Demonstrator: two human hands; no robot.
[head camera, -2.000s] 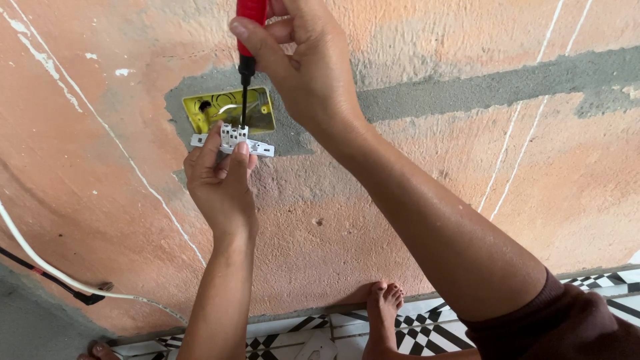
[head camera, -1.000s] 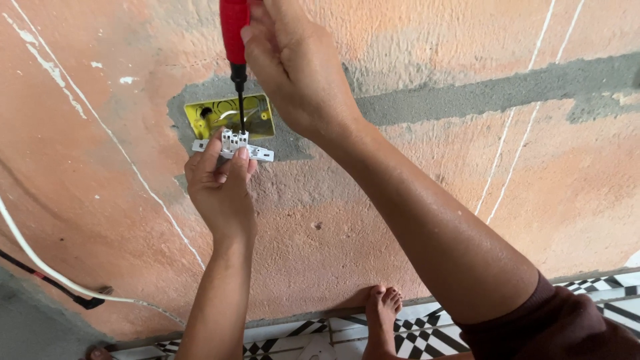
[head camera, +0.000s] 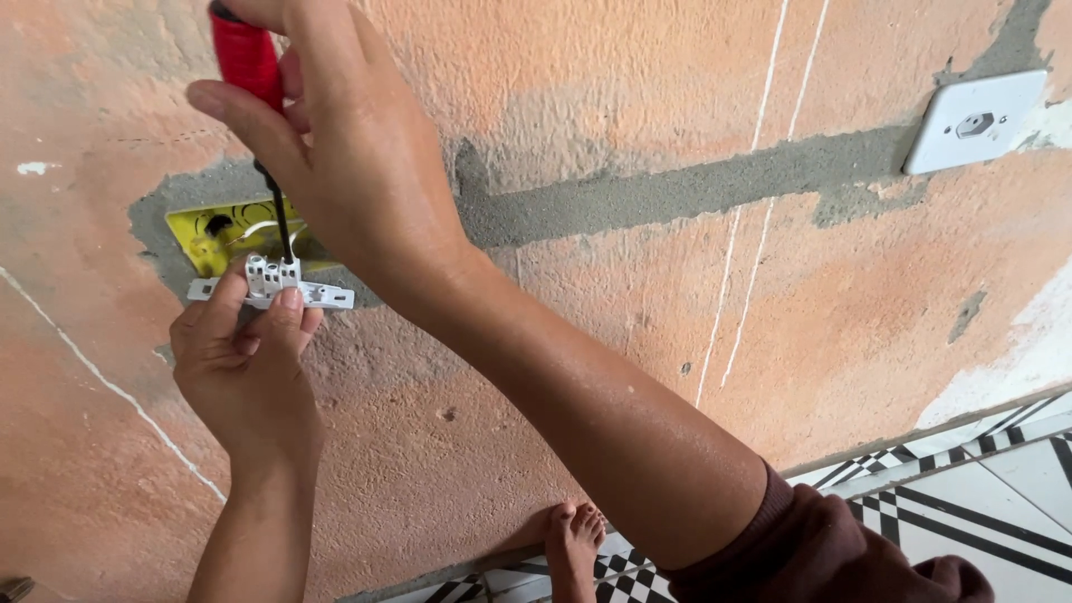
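Between the thumb and fingers of my left hand (head camera: 251, 360) is a white electrical socket module (head camera: 275, 280) on a mounting strap, its screw terminals facing up. My right hand (head camera: 352, 134) grips the red handle of a screwdriver (head camera: 247, 63) from above. The dark shaft points down, its tip at the module's right-hand terminal. Just behind the module, a yellow electrical box (head camera: 197, 243) is set in the wall, partly hidden by my right hand. A white wire (head camera: 261, 226) shows inside it, with a bare copper end to the left.
A grey mortar strip (head camera: 670, 188) runs right from the box to a white socket plate (head camera: 976, 121) on the orange plastered wall. Below are black-and-white patterned floor tiles (head camera: 963, 519) and a bare foot (head camera: 574, 544) close to the wall.
The view has swung right, bringing the wall socket plate into sight. My right hand has shifted its hold on the screwdriver handle, with the thumb now extended. The left hand still holds the module.
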